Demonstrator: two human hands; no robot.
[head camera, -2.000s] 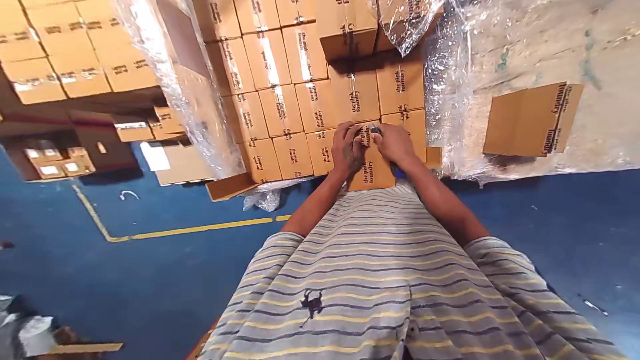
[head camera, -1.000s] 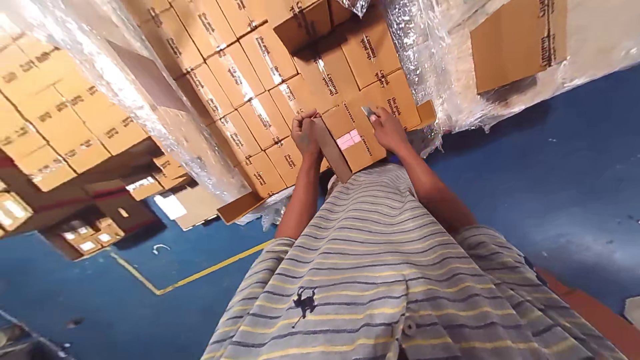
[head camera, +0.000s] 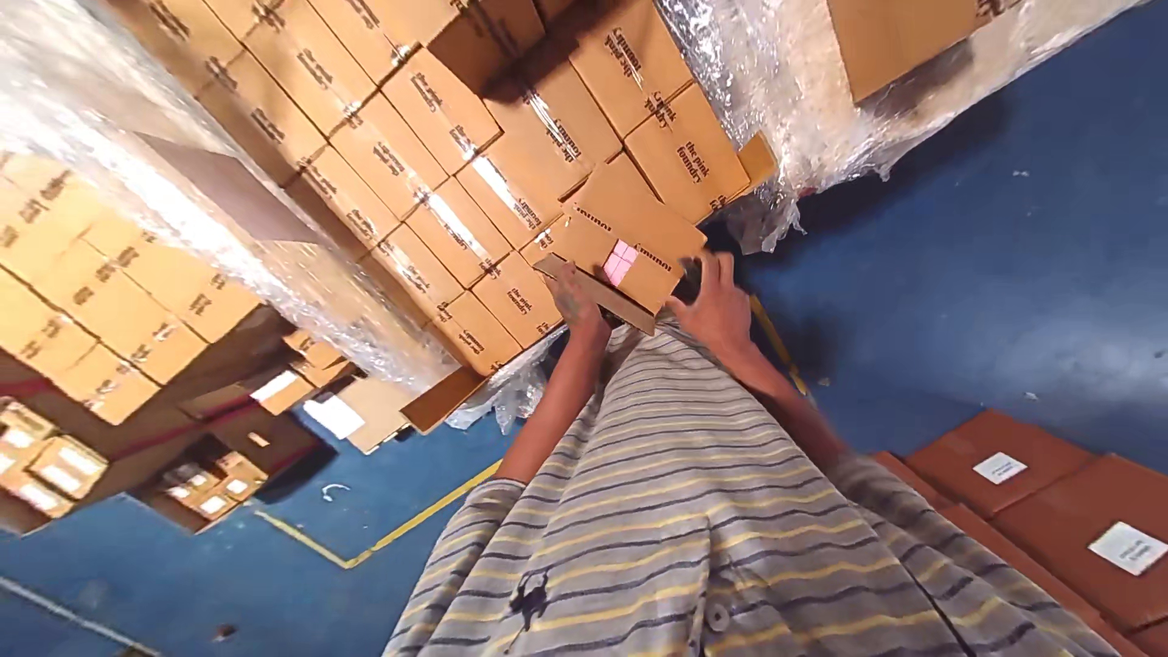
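A cardboard box (head camera: 598, 245) with its flaps folded out lies tilted against me at the near edge of the stacked cartons, and pink-and-white contents (head camera: 620, 263) show in its opening. My left hand (head camera: 577, 297) is at the box's left flap (head camera: 598, 290), fingers over the flap. At the box's right corner is my right hand (head camera: 714, 301), fingers curved apart; a small dark thing by its thumb is too unclear to name. Rows of taped cartons (head camera: 520, 301) with printed sides lie close beyond the box.
Clear plastic wrap (head camera: 757, 119) borders the carton stack on both sides. Further cartons (head camera: 100, 301) stand at the left. Reddish-brown boxes (head camera: 1049, 520) with white labels are at the lower right, on a blue floor (head camera: 1022, 301) with yellow lines.
The box, shut two seconds ago under both hands, now has its flaps out and pink contents showing. My right hand has moved down to its right corner. The view has turned.
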